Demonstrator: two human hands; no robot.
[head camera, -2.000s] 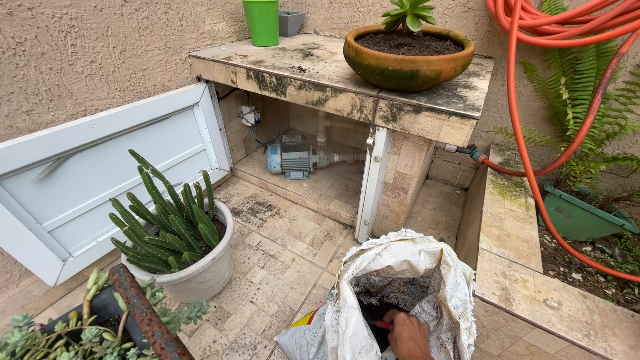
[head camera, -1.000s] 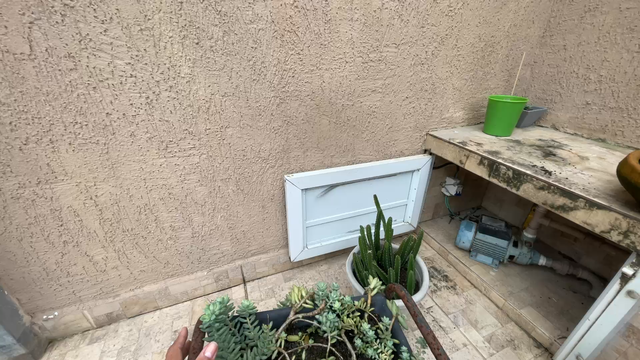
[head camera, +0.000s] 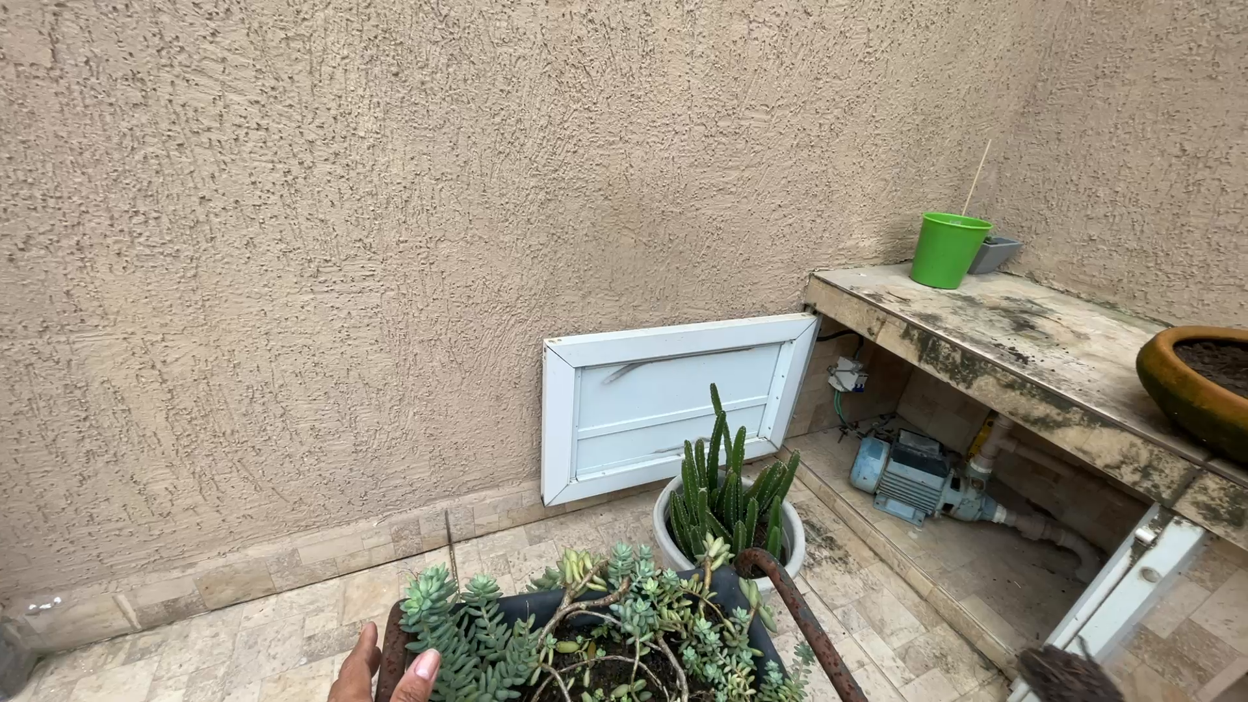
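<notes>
My left hand (head camera: 380, 675) is at the bottom of the head view, fingers apart, at the rusty metal frame on the left edge of a dark rectangular planter (head camera: 534, 606). The thumb lies beside trailing succulents (head camera: 478, 634) growing in it; how firmly the hand touches the frame cannot be told. Out of view is my right hand. A dark, blurred clump (head camera: 1068, 675), perhaps soil or roots, shows at the lower right edge, with whatever holds it hidden. Just beyond the planter stands a whitish round pot (head camera: 798, 546) with upright green cactus-like stems (head camera: 726, 487).
A white panel door (head camera: 673, 390) stands open against the textured wall. On the right, a stained tiled bench (head camera: 1024, 317) bears a green pot (head camera: 948, 252), a small grey pot (head camera: 994, 255) and a clay bowl (head camera: 1185, 390). An electric pump (head camera: 912, 475) sits underneath.
The view has swung left from the white sack, where a hand held something red. My left hand has come into view at the planter. The dark clump has appeared at lower right since one second ago.
</notes>
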